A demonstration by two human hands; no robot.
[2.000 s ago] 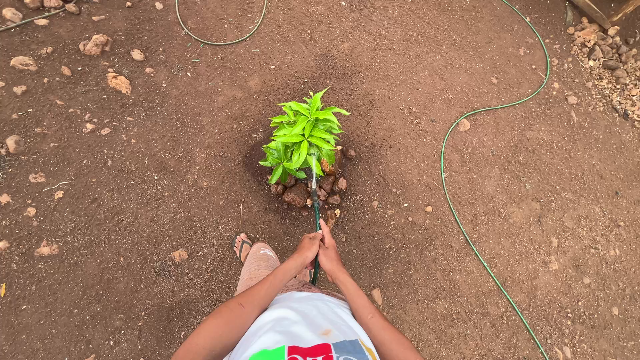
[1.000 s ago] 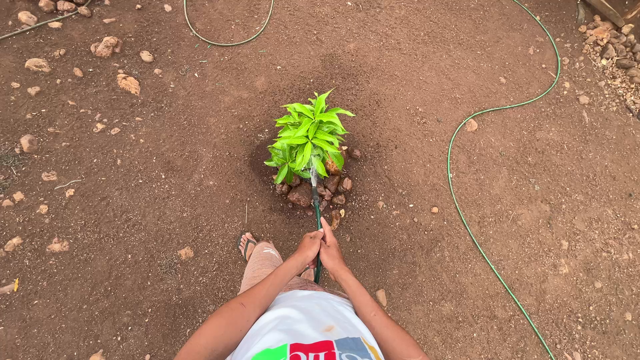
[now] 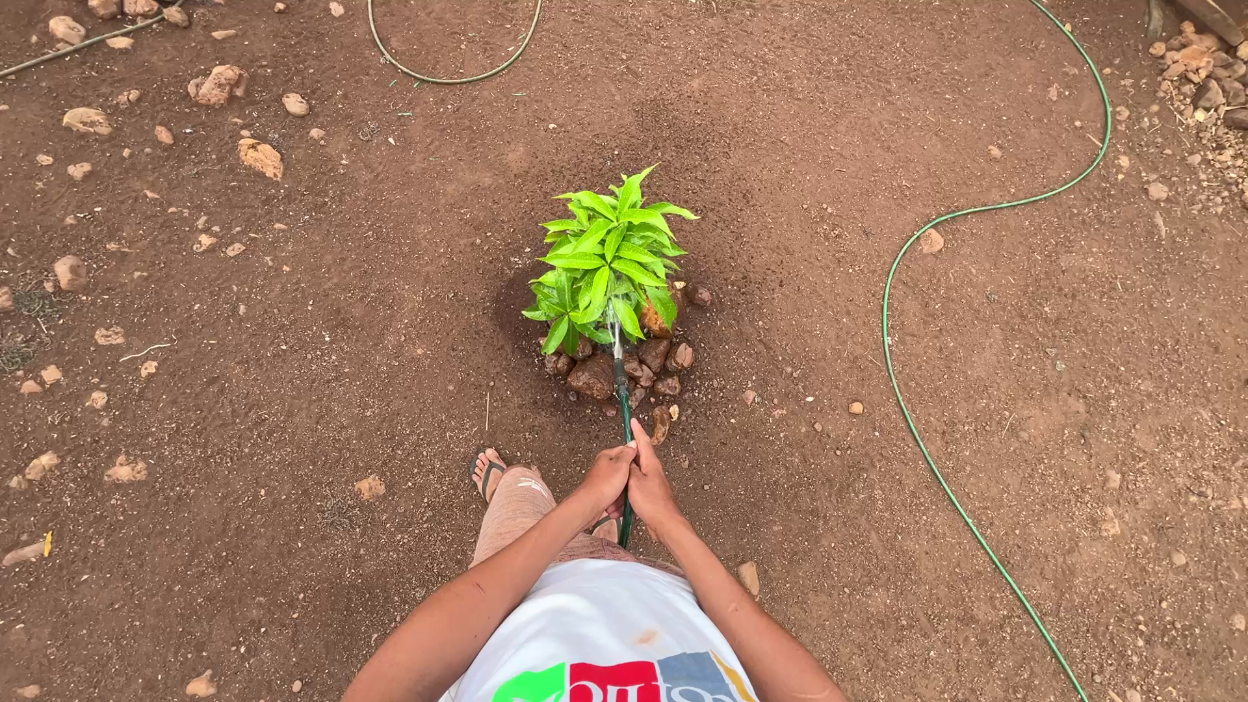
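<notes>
My left hand (image 3: 608, 478) and my right hand (image 3: 648, 483) meet around a green garden hose (image 3: 625, 409) in front of my body. The hose points away from me, and water (image 3: 616, 331) comes from its dark end onto the base of a leafy green young plant (image 3: 609, 258). Wet brown rocks (image 3: 593, 375) lie around the near side of the stem, on damp, darker soil. The fingers wrapped under the hose are partly hidden.
A long green hose (image 3: 889, 331) curves over the soil on the right, and a hose loop (image 3: 458, 80) lies at the top. Loose stones (image 3: 216, 86) are scattered on the left. A rock pile (image 3: 1209, 78) is at the upper right. My sandalled foot (image 3: 487, 471) stands near the plant.
</notes>
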